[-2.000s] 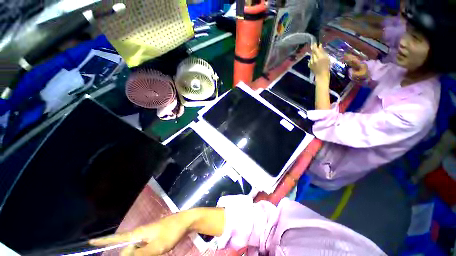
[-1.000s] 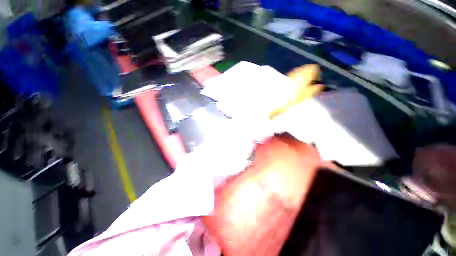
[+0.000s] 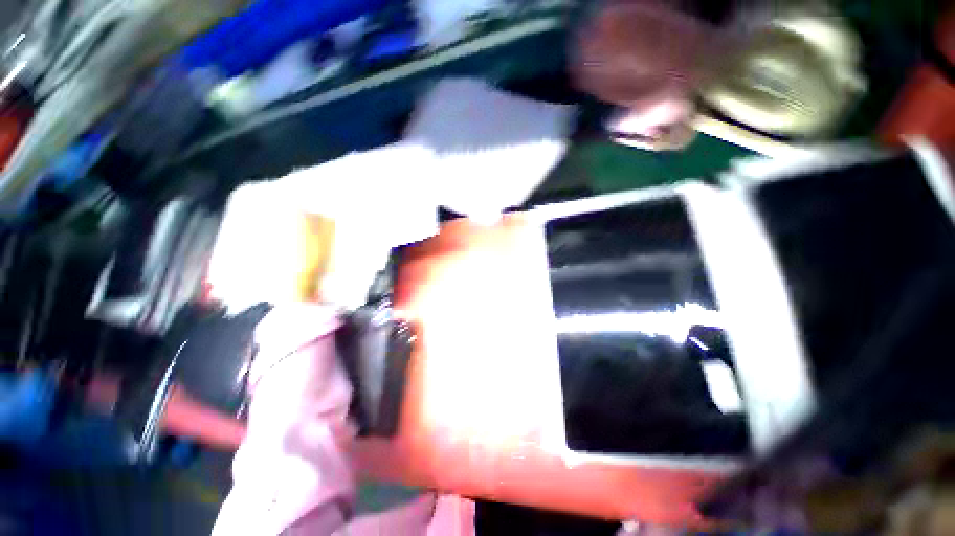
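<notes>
My left hand (image 3: pixel 315 254) is a blurred, overexposed orange strip at the end of a pink sleeve. It is over white sheets (image 3: pixel 393 186) at the left; whether its fingers grip one cannot be told. A black tablet (image 3: pixel 639 393) lies screen up on the bench, with bright glare and a small white label. Right of it, another black tablet (image 3: pixel 853 225) has a white border. A dark slab shape crosses the lower right. A blurred brownish patch at the lower right corner may be my right hand, but its fingers and hold cannot be made out.
The shiny red-orange bench (image 3: pixel 482 361) has strong glare. A pink fan (image 3: pixel 639 52) and a cream fan (image 3: pixel 785 79) stand at the back, with an orange-red post (image 3: pixel 927 99) at the right edge. Blurred stacked tablets (image 3: pixel 157 262) are at the left.
The view has swung right, bringing the fans and bench tablets in. My left hand and the white sheets now show further left. The dark tablet no longer shows clearly at lower centre-right.
</notes>
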